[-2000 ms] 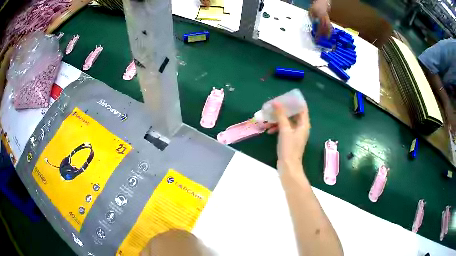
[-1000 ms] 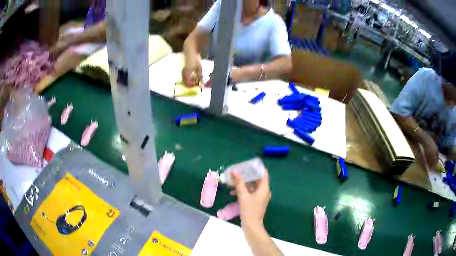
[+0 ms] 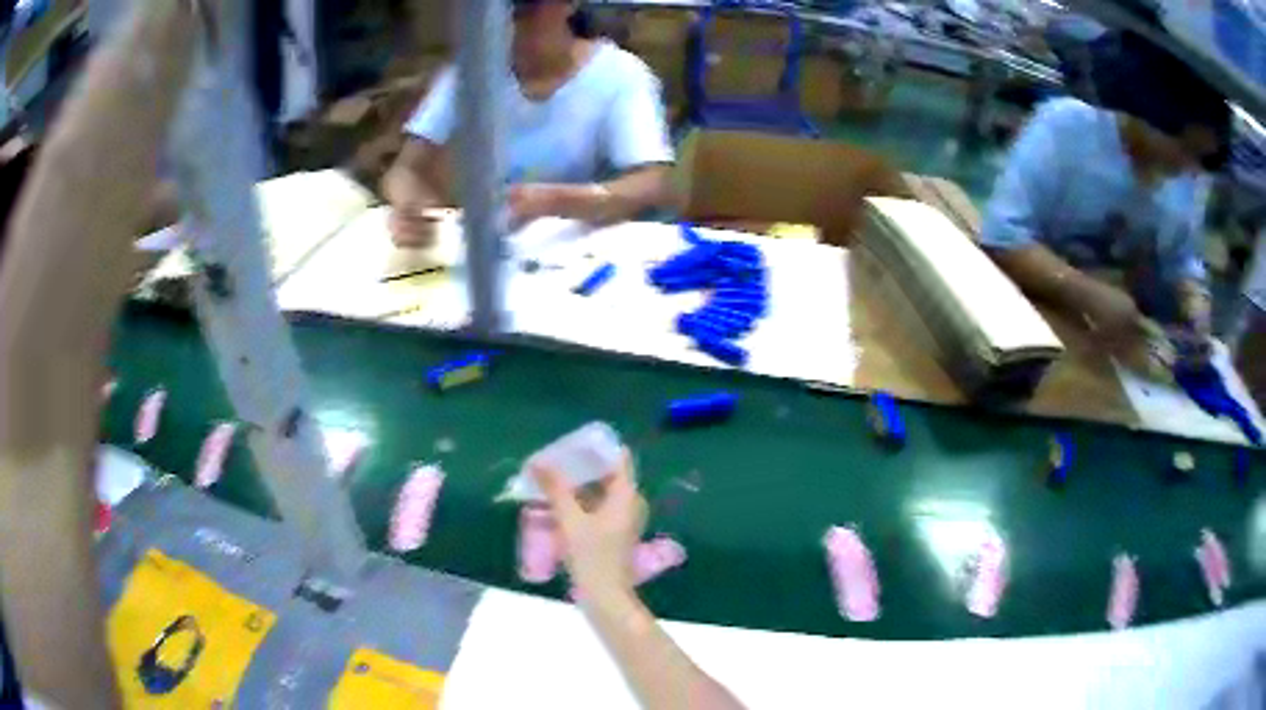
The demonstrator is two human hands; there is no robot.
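Observation:
My right hand (image 3: 600,524) holds the translucent whitish glue bottle (image 3: 583,455) over the green conveyor belt (image 3: 750,486). The bottle's tip end points left; the thin tip is too blurred to make out. One pink plastic part (image 3: 537,544) lies just below the bottle, and another pink part (image 3: 658,558) shows beside my wrist, partly hidden. More pink parts lie spaced along the belt to both sides. A large blurred forearm, seemingly my left, rises along the left edge; its hand is beyond the top of the picture.
A slanted metal upright (image 3: 264,347) stands at left, by the printed packaging sheet (image 3: 417,624). A white sheet (image 3: 583,666) covers the bench. Several blue cylinders (image 3: 701,408) lie on the belt, more piled opposite (image 3: 722,291). Two people work across the belt, near stacked trays (image 3: 958,298).
The view has tilted up and swung right. The bottle, over one pink part's end two seconds ago, is now above the parts. The forearm has come up at left.

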